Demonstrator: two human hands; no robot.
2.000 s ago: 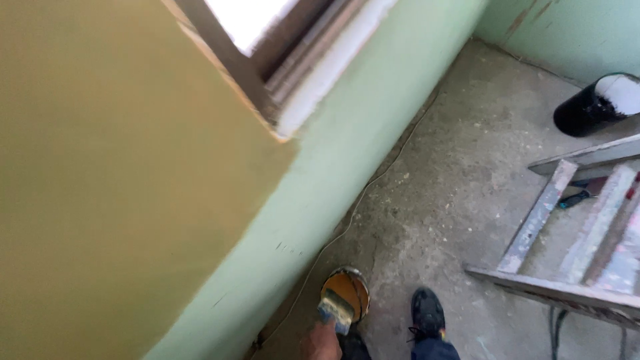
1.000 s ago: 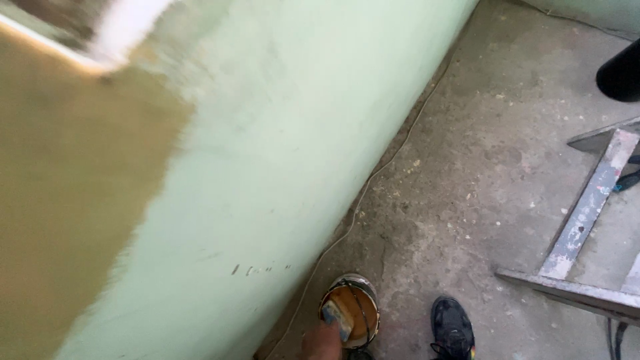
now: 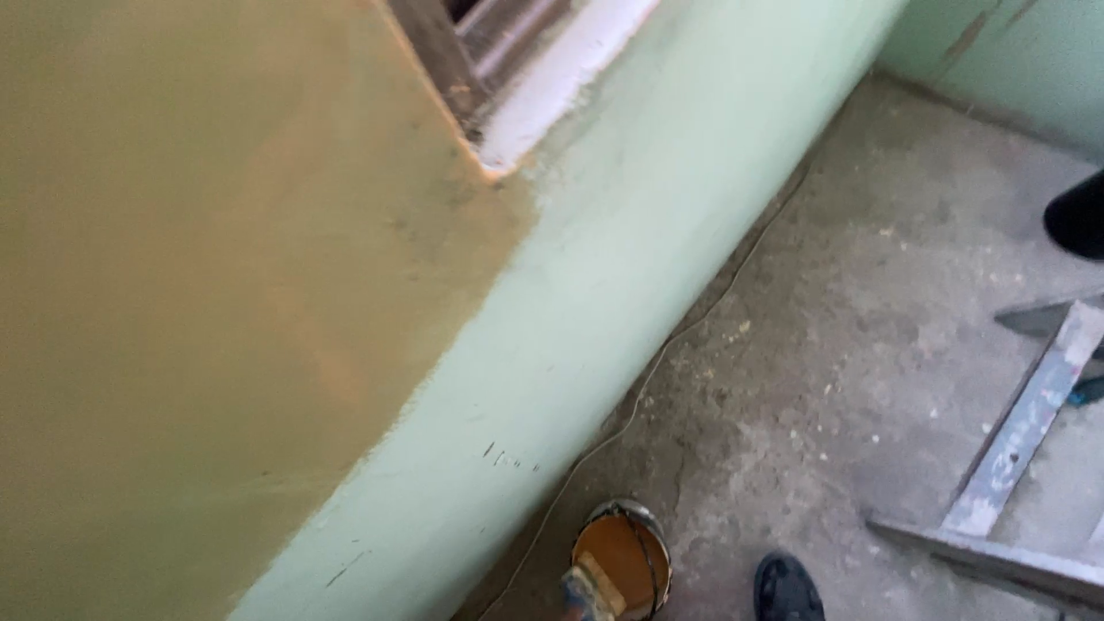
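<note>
My left hand barely shows at the bottom edge, closed around the handle of a paintbrush. The brush's pale, paint-smeared head lies over the left side of a round paint bucket, which holds orange-brown paint. A dark wire handle crosses the bucket's opening. Whether the bristles touch the paint cannot be told. My right hand is out of view. On the left, the wall carries a mustard-brown coat that ends in a rough edge against pale green paint.
A window frame with a white sill is at the top. A thin cable runs along the wall's foot. A paint-spattered stepladder lies right, near a black cylindrical container. A dark shoe is right of the bucket.
The view has swung about, taking the window corner mostly out and back in. The brush remains at the bucket, and less of my left hand shows now.
</note>
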